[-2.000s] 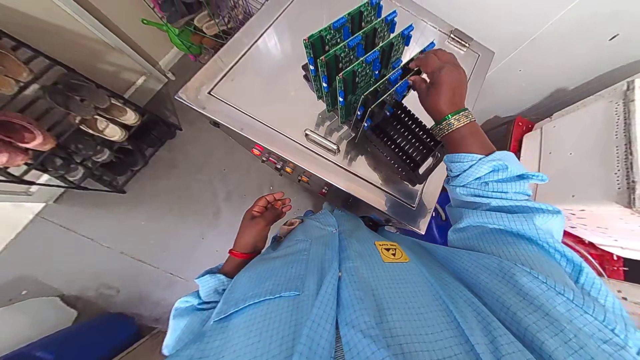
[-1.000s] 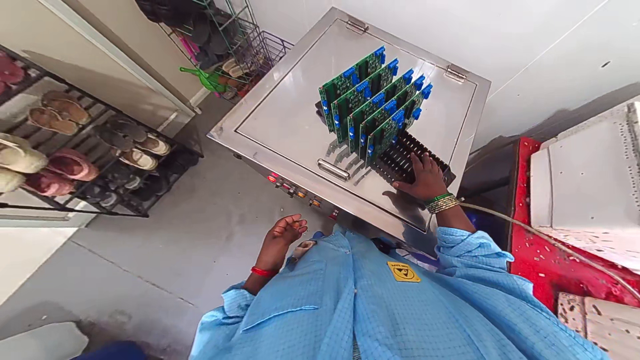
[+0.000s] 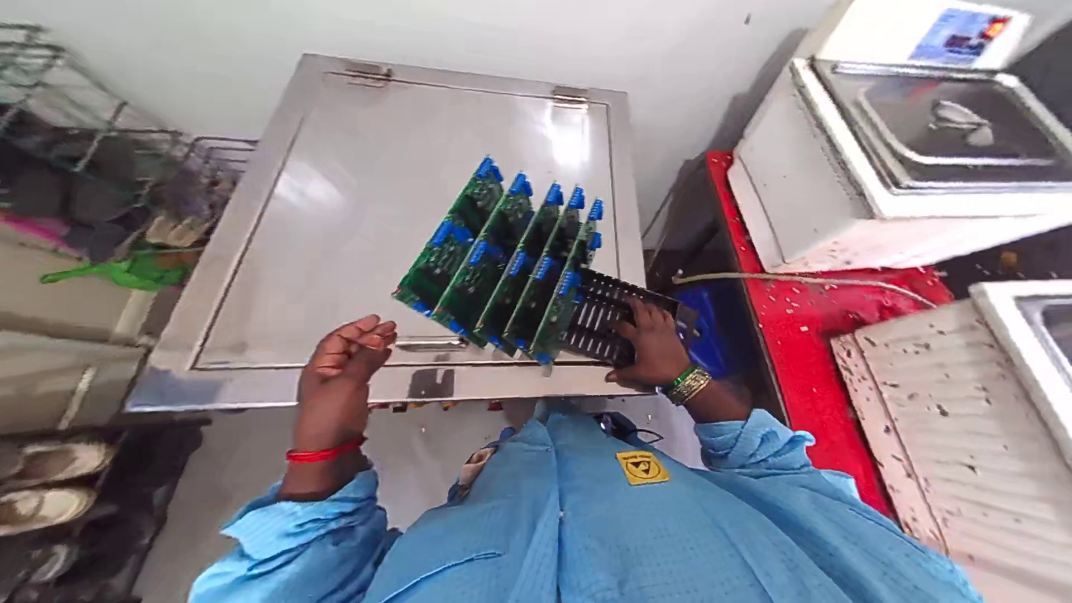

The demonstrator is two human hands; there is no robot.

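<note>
Several green printed circuit boards [image 3: 494, 268] with blue connectors stand upright, side by side, in a black slotted PCB rack [image 3: 599, 322]. The rack lies tilted across the hinged lid of a stainless steel cabinet [image 3: 335, 209]; its right part holds no boards. My right hand [image 3: 657, 343], with green and gold bangles at the wrist, rests on the rack's right end, thumb toward its near edge. Whether its fingers grip the rack is not clear. My left hand [image 3: 347, 360], a red band at its wrist, is raised by the lid handle [image 3: 431, 343], fingers curled, with no object visible in it.
To the right, a red table [image 3: 796, 360] bears white machines [image 3: 804, 167] and a cable [image 3: 804, 276]. A wire rack [image 3: 109, 134] with a green item [image 3: 126, 272] stands at the left, above shoes [image 3: 50, 486]. A wall rises behind the cabinet.
Two seconds ago my right hand was at the rightmost board; it then moved down onto the rack's right end. My left hand has risen to the cabinet's front edge. The view has turned.
</note>
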